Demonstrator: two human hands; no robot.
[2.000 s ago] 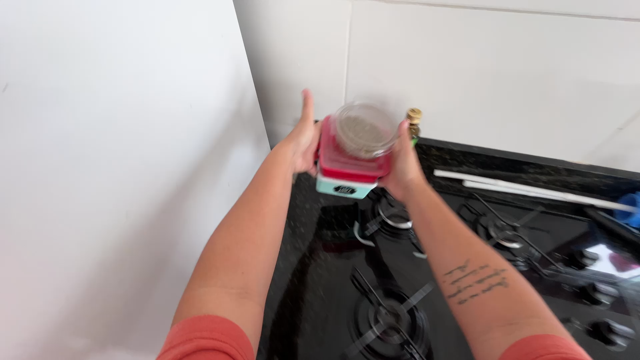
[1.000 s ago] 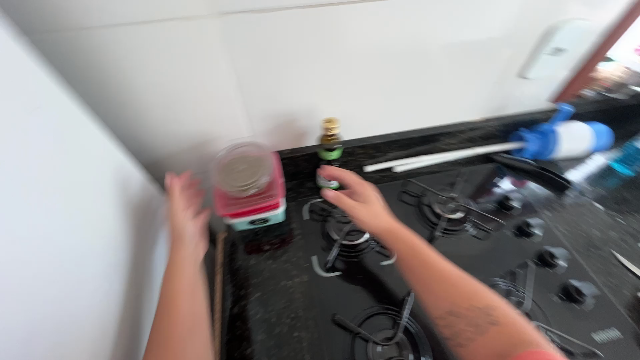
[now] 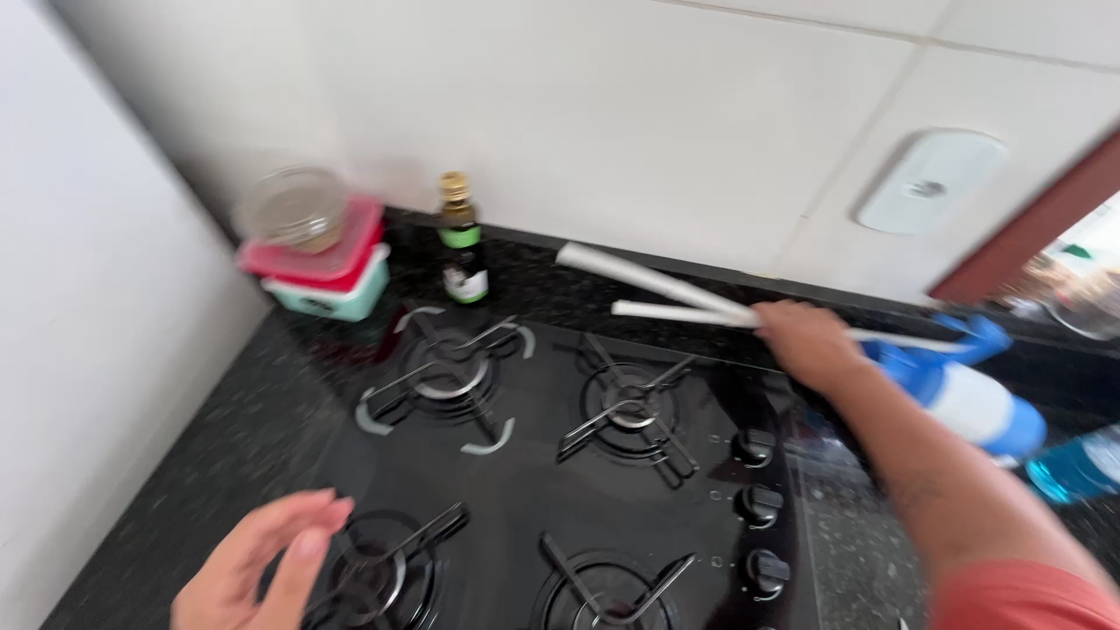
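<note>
My right hand [image 3: 809, 343] is closed around white plastic tubes [image 3: 652, 278] behind the cooktop; they run towards a blue and white manual water pump [image 3: 971, 398]. My left hand [image 3: 271, 556], fingers apart and holding nothing, hovers over the front left burner of the black glass gas cooktop [image 3: 525, 472]. In the back left corner a round clear container [image 3: 293, 210] sits on a red-lidded container [image 3: 350, 254], stacked on a mint-green one [image 3: 337, 297]. A dark glass bottle [image 3: 461, 249] with a gold cap stands to the right of the stack.
Burners with wire grates and black knobs [image 3: 761, 503] cover the cooktop. A white tiled wall [image 3: 656, 131] with a white oval fitting [image 3: 932, 182] rises behind. A bottle of blue liquid [image 3: 1076, 464] is at the right edge, and a smooth white surface [image 3: 96, 289] borders the left.
The container stack, between both my hands two seconds ago, now stands released in the corner. My right hand has moved from beside the dark bottle rightward to the tubes. The view has shifted right.
</note>
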